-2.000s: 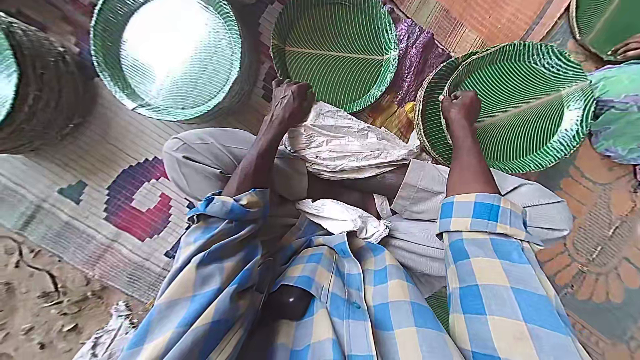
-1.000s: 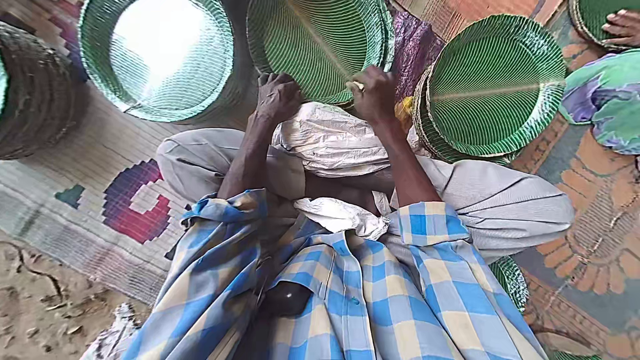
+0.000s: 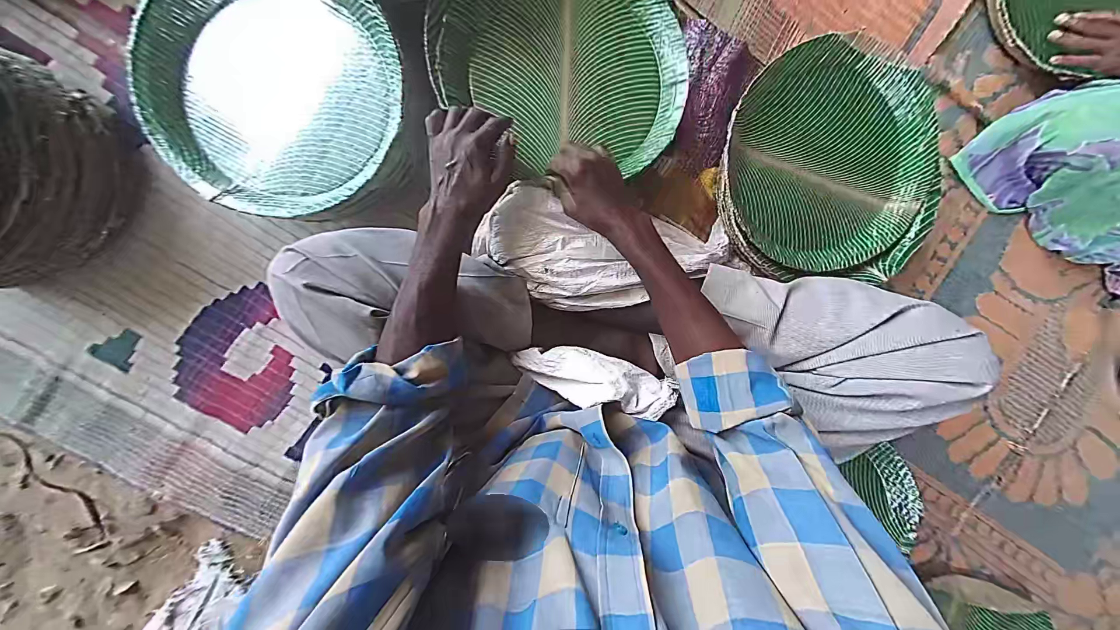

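Note:
A round green plate with a leaf-vein pattern (image 3: 577, 79) lies before me at the top middle, its near rim by both hands. My left hand (image 3: 468, 162) has its fingers curled at the plate's near left edge. My right hand (image 3: 591, 184), blurred, is curled at the near edge; whether something small is pinched in it is unclear. Below the hands a crumpled white sack (image 3: 560, 249) lies over my crossed legs. To the right is a stack of similar green plates (image 3: 822, 157). At the upper left stands a stack topped by a shiny plate (image 3: 271, 96).
A tall brown-edged stack (image 3: 52, 175) stands at the far left. Another person's hand (image 3: 1089, 44) touches a green plate (image 3: 1024, 35) at the top right, above green and purple cloth (image 3: 1050, 166). More green plates (image 3: 884, 494) show beside my right knee. Patterned mats (image 3: 236, 359) cover the ground.
Two seconds ago my right hand held the rim of a plate over the right stack; it has since moved left to the middle plate. That plate now lies on the right stack. My left hand stays at the middle.

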